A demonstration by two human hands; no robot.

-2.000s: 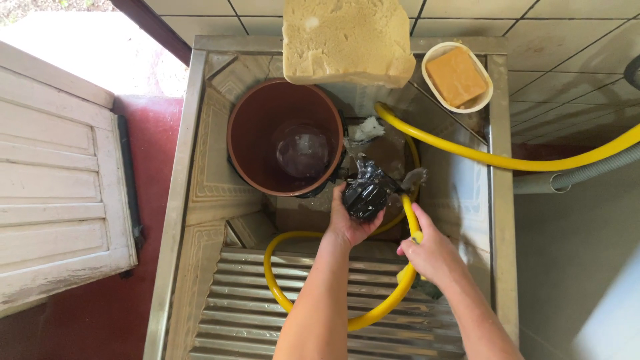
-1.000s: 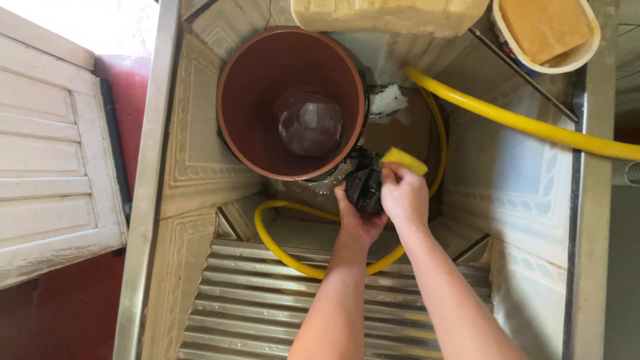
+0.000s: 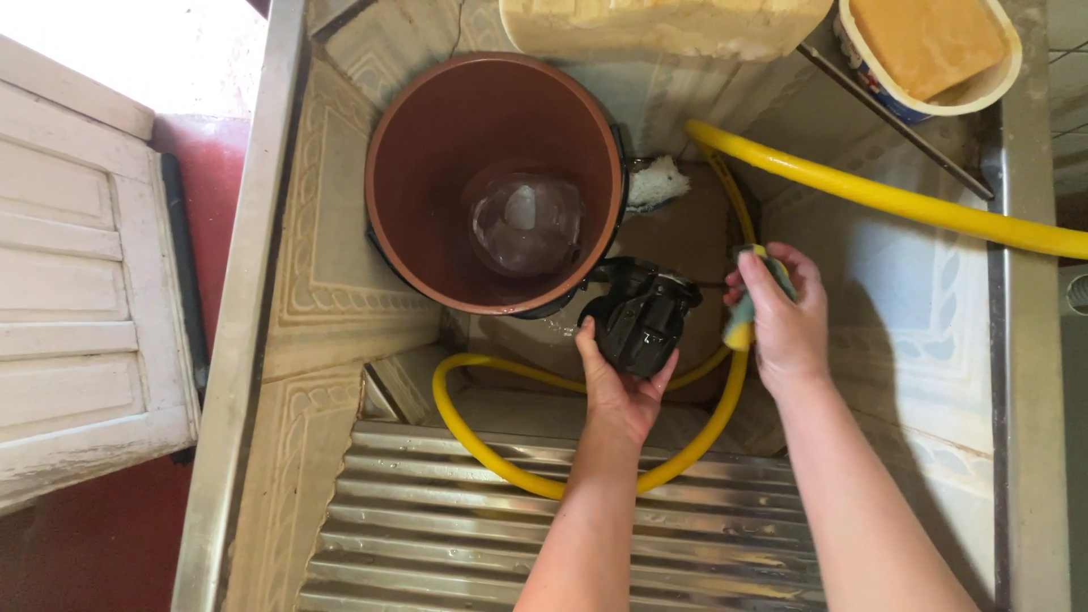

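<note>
My left hand holds a wet black plastic part, perhaps a housing, just below and right of a reddish-brown bucket. A clear, rounded object lies inside the bucket; whether it is plastic or glass I cannot tell. To the right, my right hand grips a green and yellow scrubbing sponge, apart from the black part. A yellow hose loops under both hands, and its upper length runs off to the right.
Ribbed washboard metal slopes at the front of the tiled wash basin. A large yellowish block sits at the back, beside a tub holding an orange bar. A white bristly thing lies beside the bucket. A white panelled door stands left.
My right hand was at the hose, then held the sponge against the black part; now it is away to the right with the sponge. The view has moved closer to the basin.
</note>
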